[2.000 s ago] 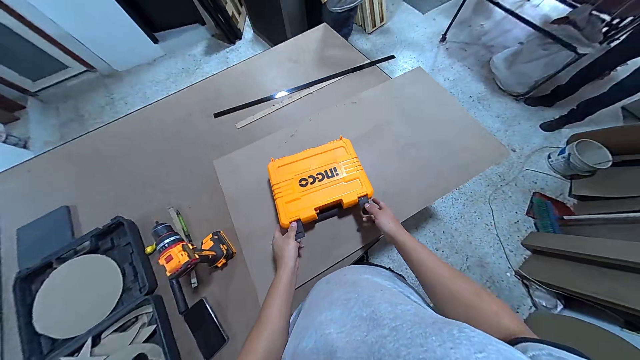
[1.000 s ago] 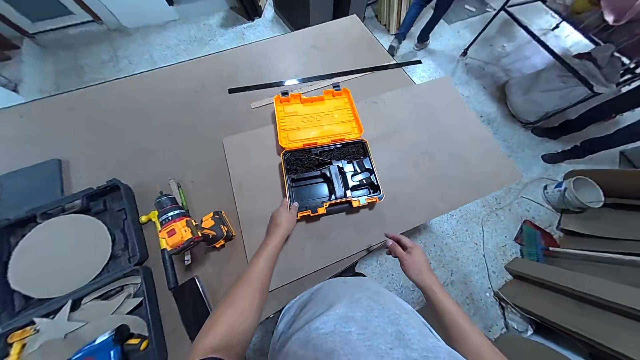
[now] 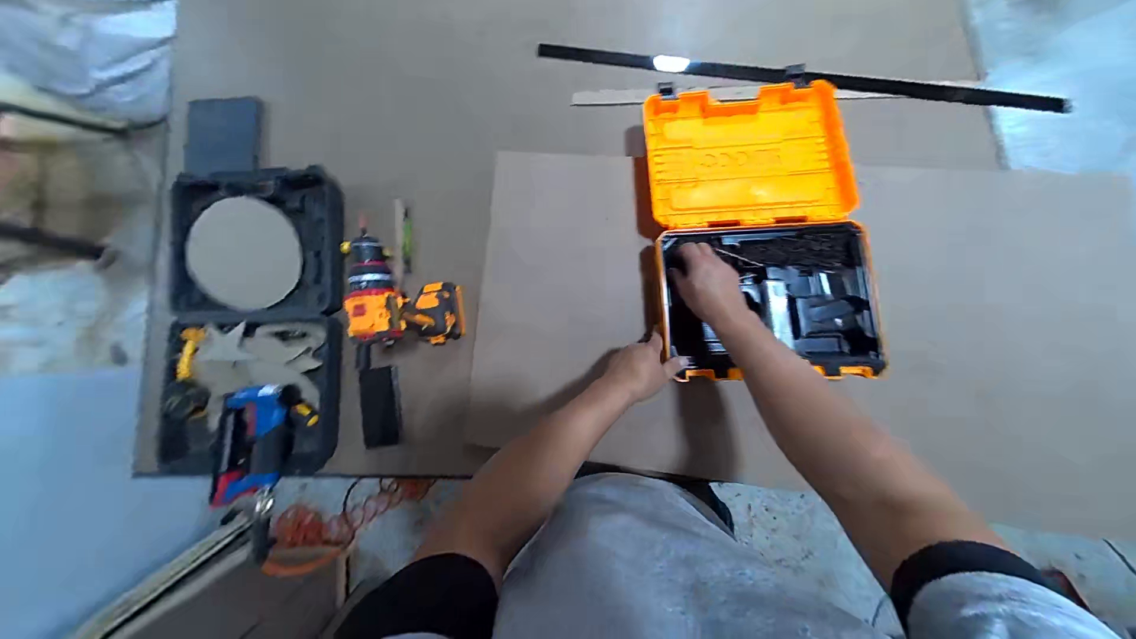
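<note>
An orange Ingco tool case (image 3: pixel 750 160) stands open on a brown board, its lid tilted back and its black moulded tray (image 3: pixel 821 306) facing up. Dark screws or bits fill the tray's upper compartment. My right hand (image 3: pixel 707 280) reaches into the tray's upper left corner; its fingertips are hidden, so whether they hold something cannot be told. My left hand (image 3: pixel 646 366) grips the case's lower left corner, thumb over the rim. To the left lies a yellow and red cordless drill (image 3: pixel 373 306) with its battery toward the case.
Further left, an open black case (image 3: pixel 328 240) holds a round board disc (image 3: pixel 244 253), board offcuts (image 3: pixel 266 351) and a blue air nailer (image 3: pixel 257 435). A black box-like object (image 3: pixel 380 406) lies below the drill. Behind the orange case lies a long black metal strip (image 3: pixel 887 86).
The orange case, closed two seconds ago, was opened. My right hand has moved from the board's front edge into the tray. The view has swung strongly to the left.
</note>
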